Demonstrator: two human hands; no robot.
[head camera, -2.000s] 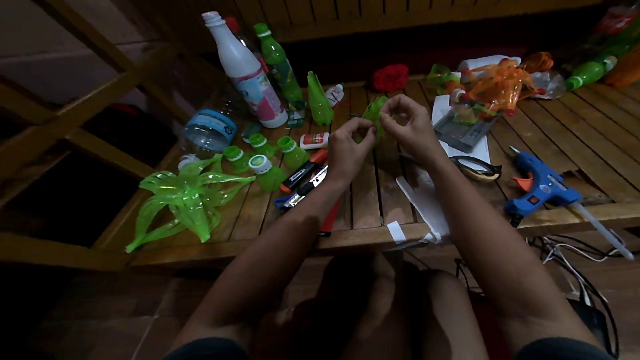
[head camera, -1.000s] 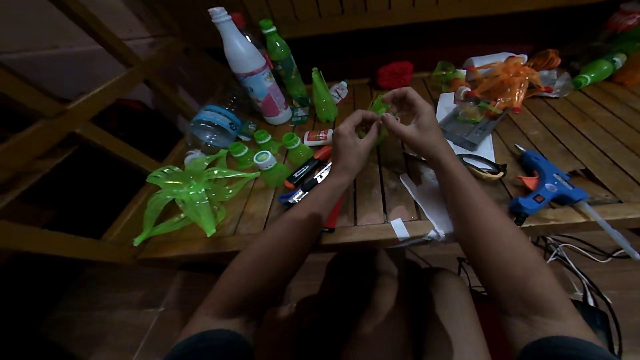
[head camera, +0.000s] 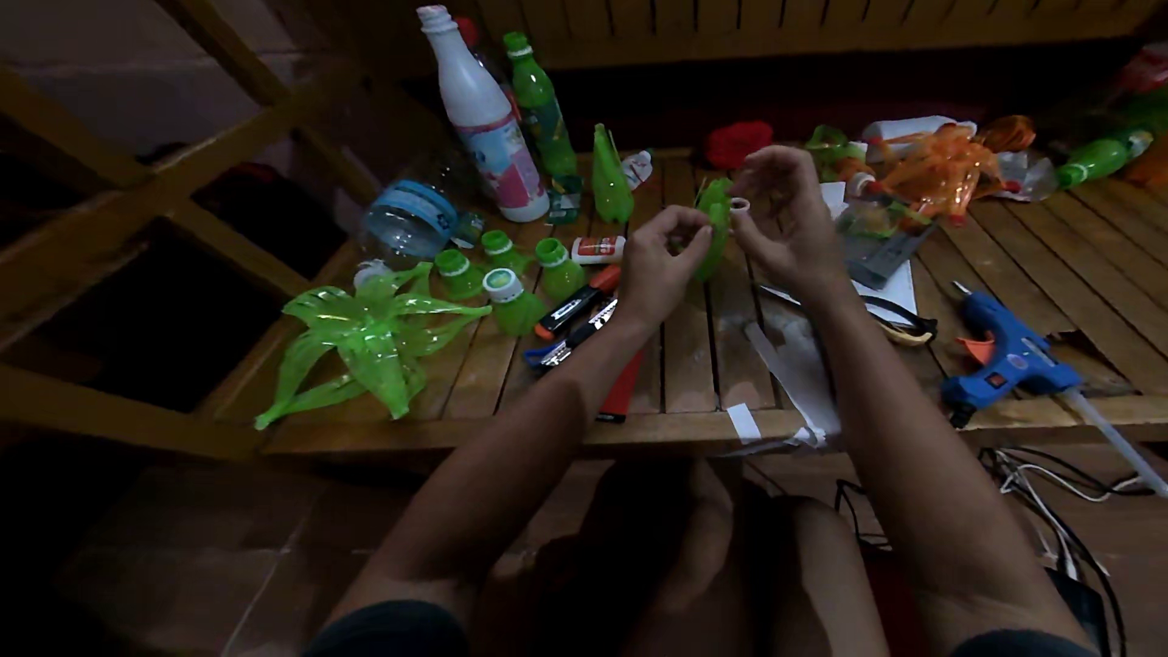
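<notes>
My left hand pinches a cut piece of green plastic bottle between thumb and fingers above the slatted bench. Just right of that piece, my right hand is raised with its fingers apart; a small pale ring-like thing shows at its thumb tip, and whether it is held is unclear. A petal-shaped green plastic bottle piece lies at the left. Several green bottle necks stand beside it, one with a white cap. Below my left hand are cutter knives and a white glue bottle.
A white bottle, a green bottle and a cut green piece stand at the back. Right are scissors, a blue glue gun, and orange cut plastic. Cables hang below the bench edge.
My hands were close together at the green piece; now my right hand has drawn away to the right and its fingers have spread. My left hand still holds the piece.
</notes>
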